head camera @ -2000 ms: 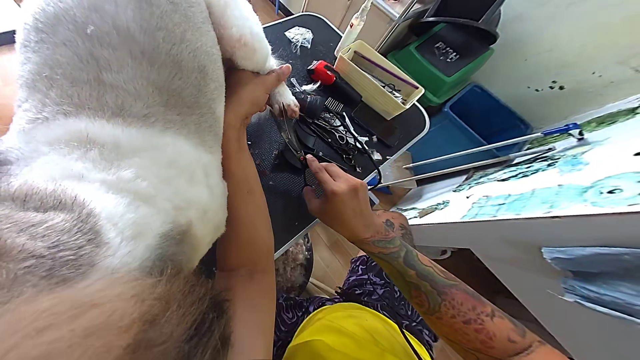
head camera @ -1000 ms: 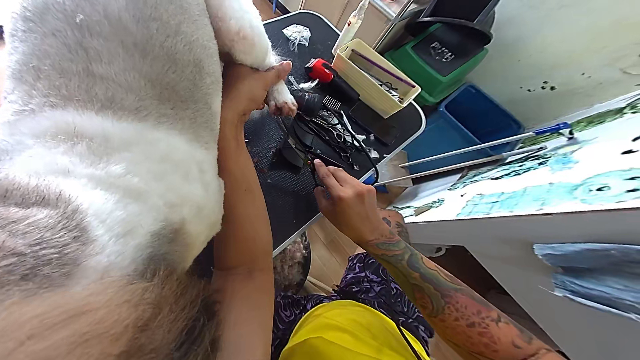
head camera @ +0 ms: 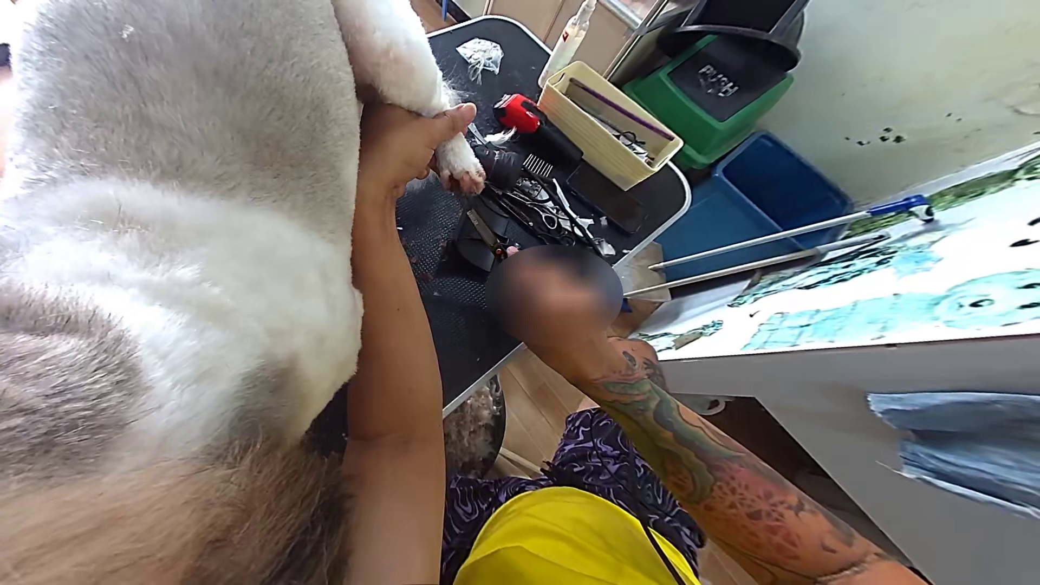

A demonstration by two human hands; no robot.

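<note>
A large fluffy animal, likely a dog (head camera: 187, 162), with grey, white and brown fur, fills the left side. My left hand (head camera: 414, 142) grips its white foreleg (head camera: 457, 150) just above the paw, thumb on top. Below and right of the paw is my right hand (head camera: 554, 296), largely blurred, closed around the handles of grooming scissors (head camera: 486, 233). The blades point up and left towards the paw, apart from it. Behind them, cables and more scissors (head camera: 552, 215) lie on the black grooming table (head camera: 463, 317).
On the table are a red and black clipper (head camera: 532, 122), a cream basket (head camera: 597, 138) of tools, a spray bottle (head camera: 569, 41) and a clump of white fluff (head camera: 481, 55). Beyond stand a green bin (head camera: 682, 97) and a blue bin (head camera: 756, 195). A white pole (head camera: 756, 241) crosses at right.
The right hand and scissors were close against the paw two seconds ago; they have drawn back down and right from it. The left hand keeps its hold on the foreleg.
</note>
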